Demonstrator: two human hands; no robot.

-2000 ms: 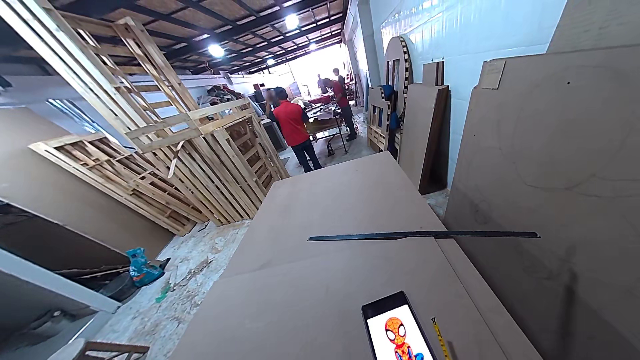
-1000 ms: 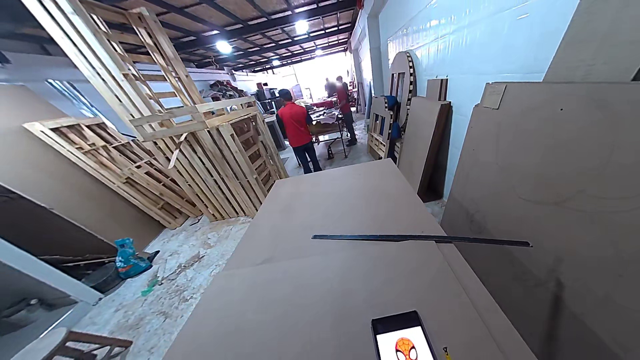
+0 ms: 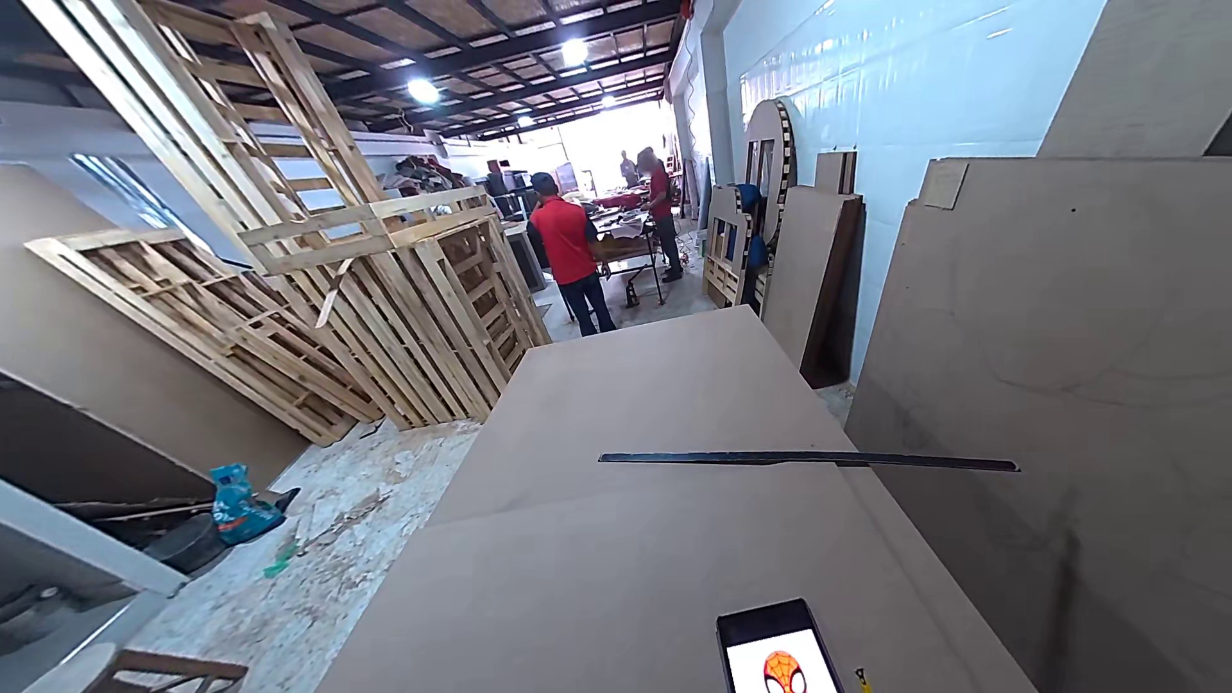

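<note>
Neither of my hands is in view. A large brown fibreboard sheet (image 3: 616,414) lies flat before me, with another sheet edge showing under or beside it at the right. Across it lies a long thin black strip (image 3: 712,458), its right end reaching past the board's edge. Near the bottom of the view a phone (image 3: 780,645) rests on the board, its screen lit with a red and orange masked cartoon figure. A small yellow piece, part of a tape measure (image 3: 863,681), shows just right of the phone, mostly cut off.
Wooden frames (image 3: 423,318) lean at the left. A large board (image 3: 1049,385) stands at the right by the wall. A blue bag (image 3: 241,505) and a wooden stool (image 3: 154,669) are on the littered floor. Two people in red (image 3: 565,241) (image 3: 660,192) stand around a far table.
The view has shifted a little, so the phone and tape measure sit lower and are more cut off than two seconds ago. The strip lies on the board as before.
</note>
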